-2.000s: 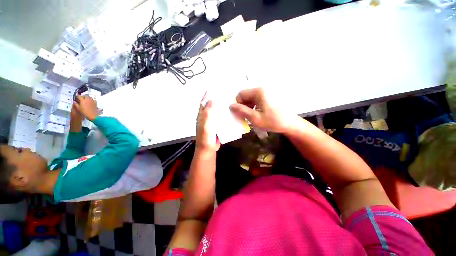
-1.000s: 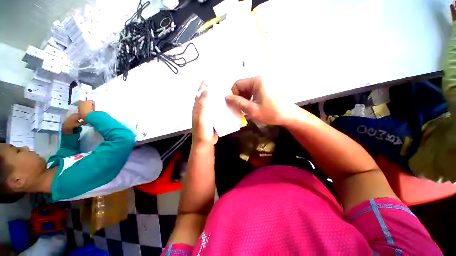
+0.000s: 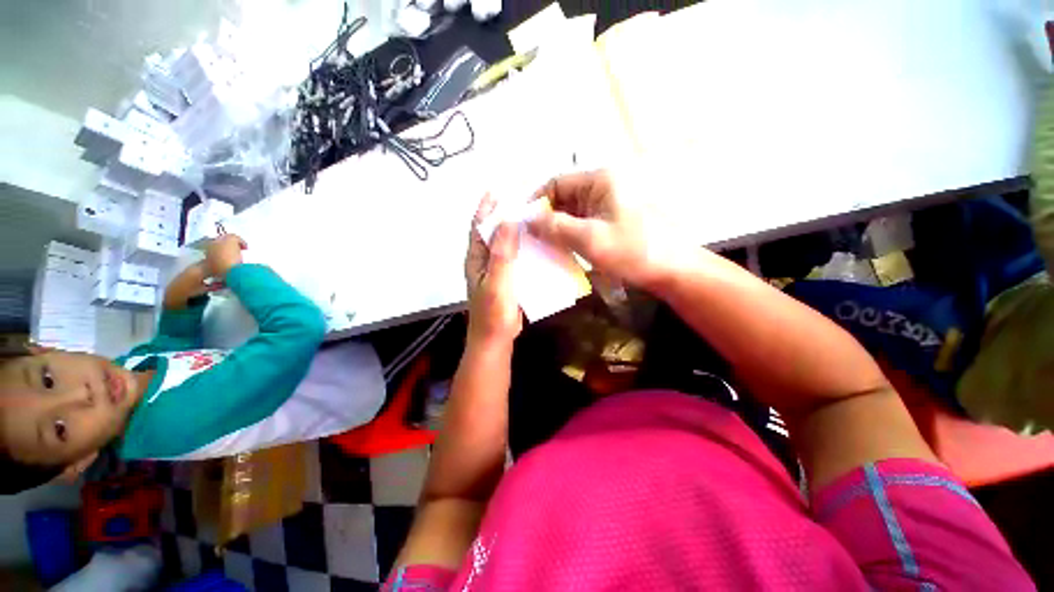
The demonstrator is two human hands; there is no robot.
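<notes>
A white sheet with a yellowish edge is between my hands, over the table's near edge. It looks like sticker backing or a card; the glare hides which. My left hand holds it from the left, thumb on top. My right hand pinches its upper right part with thumb and fingers. Whether a tiny sticker is at the fingertips cannot be told. A thin dark stick lies on the white table beyond my right hand.
Black cables lie tangled at the back left, beside a clear bag and a yellow item. White cartons are stacked far left. A person in teal sleeves sits left. Another person's clothing shows at the right edge.
My left thumb has come over the sheet, and both hands are closer together at its top. The sheet is tilted more. The person at left has turned their head towards me.
</notes>
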